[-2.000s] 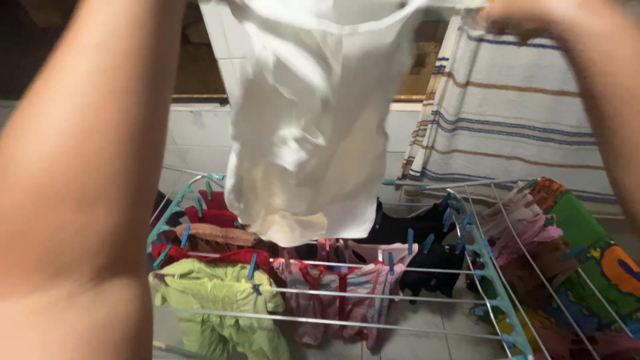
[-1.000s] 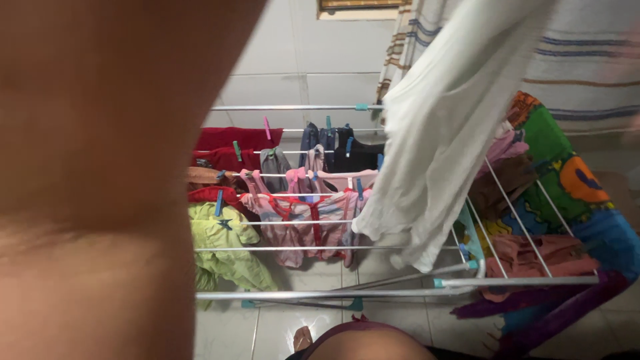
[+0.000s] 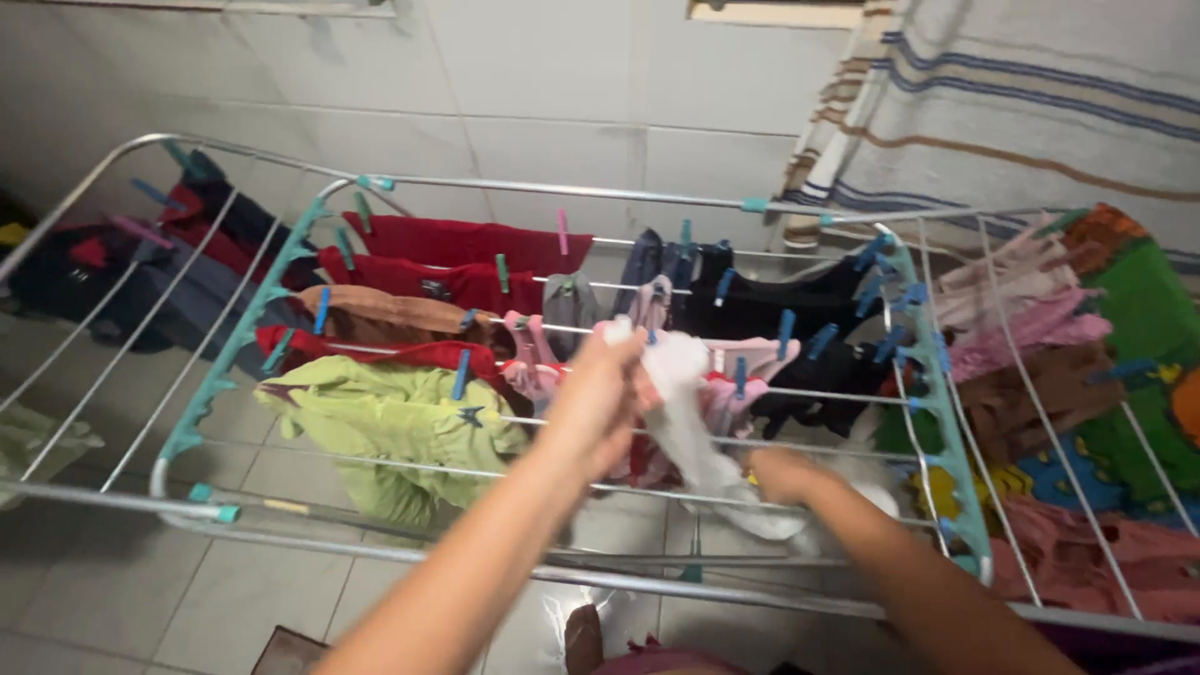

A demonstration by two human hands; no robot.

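Bunched over the middle of the metal drying rack (image 3: 591, 192) is a white cloth garment (image 3: 694, 450), blurred by motion. My left hand (image 3: 605, 398) grips its upper end near the pink clothes. Lower and to the right, my right hand (image 3: 787, 478) is curled beside the garment's lower part; the blur hides whether it holds the cloth. Left of my hands hangs a light green garment (image 3: 403, 431), pinned with a blue clothespin (image 3: 461, 375). Beyond them are red garments (image 3: 469, 246) and a black garment (image 3: 797, 300) on the rack's rods.
Blue clothespins (image 3: 909, 298) cluster on the rack's right crossbar. More clothes and a green patterned cloth (image 3: 1134, 300) hang on the right wing; dark clothes (image 3: 84, 281) hang on the left wing. A striped cloth (image 3: 1031, 112) hangs behind. My foot (image 3: 583, 637) is below the front rail.
The white garment, earlier held up and spread, has come down bunched over the rack. My hands have lowered with it. The view has shifted and shows more of the rack's left side.
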